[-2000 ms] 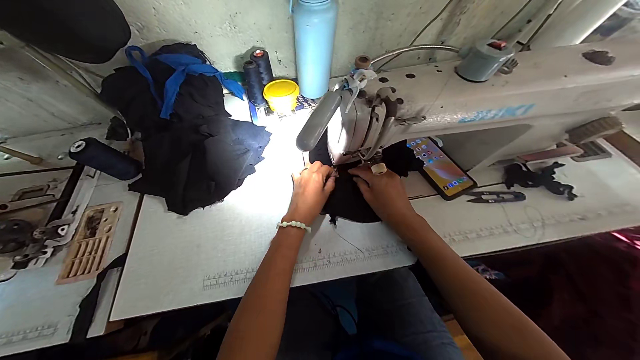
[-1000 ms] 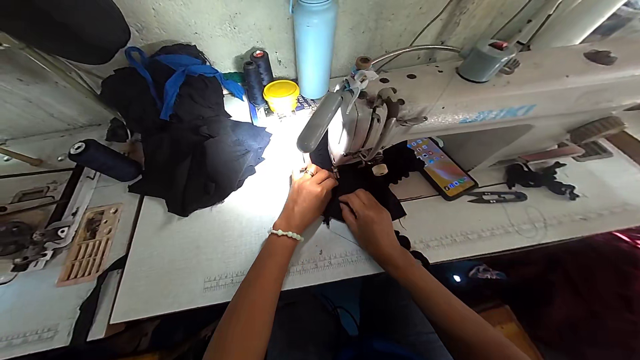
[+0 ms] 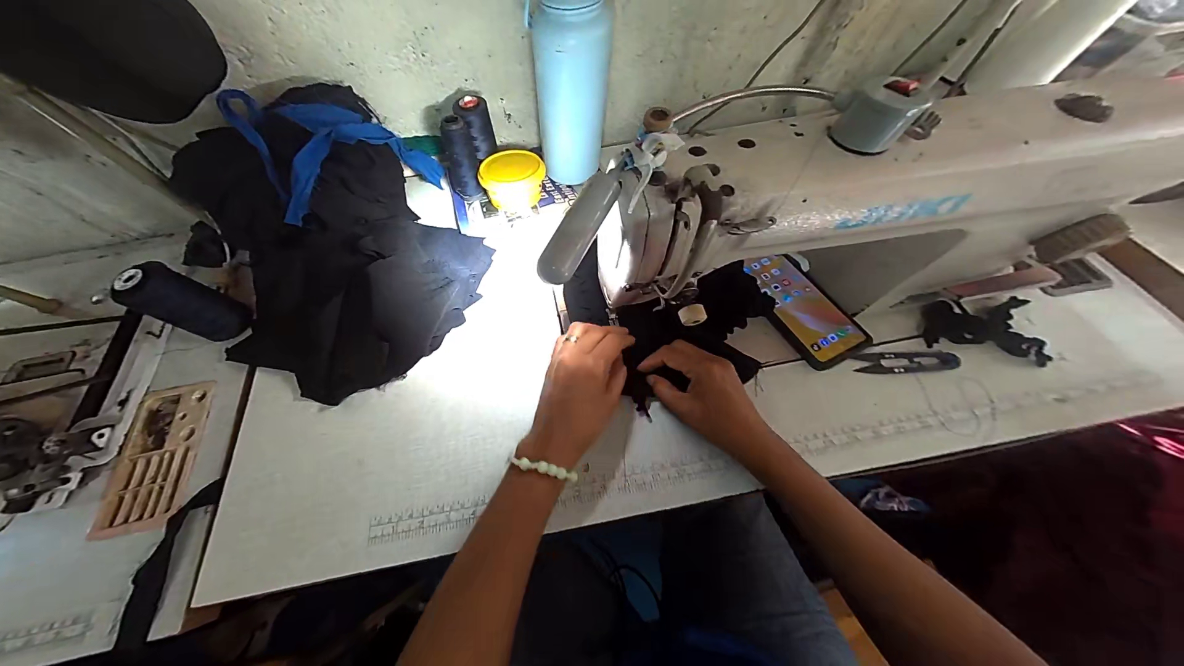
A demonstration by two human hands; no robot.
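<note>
Black fabric lies bunched under the head of a Juki sewing machine, around its presser foot. My left hand, with a ring and a beaded bracelet, rests on the fabric's left edge just in front of the needle area. Fingers bent, my right hand presses on the same fabric a little to the right and nearer me. The two hands are close but apart. Their fingertips are partly hidden in the dark cloth, and the needle itself cannot be made out.
Left on the table is a pile of black fabric pieces with a blue strip. Thread cones, a yellow-lidded tub and a blue bottle stand behind. A phone, thread snips and black scraps lie right.
Since two seconds ago my right hand has moved back toward me from beside the presser foot. The fabric in front of the needle has shifted, and my left hand has turned slightly.
</note>
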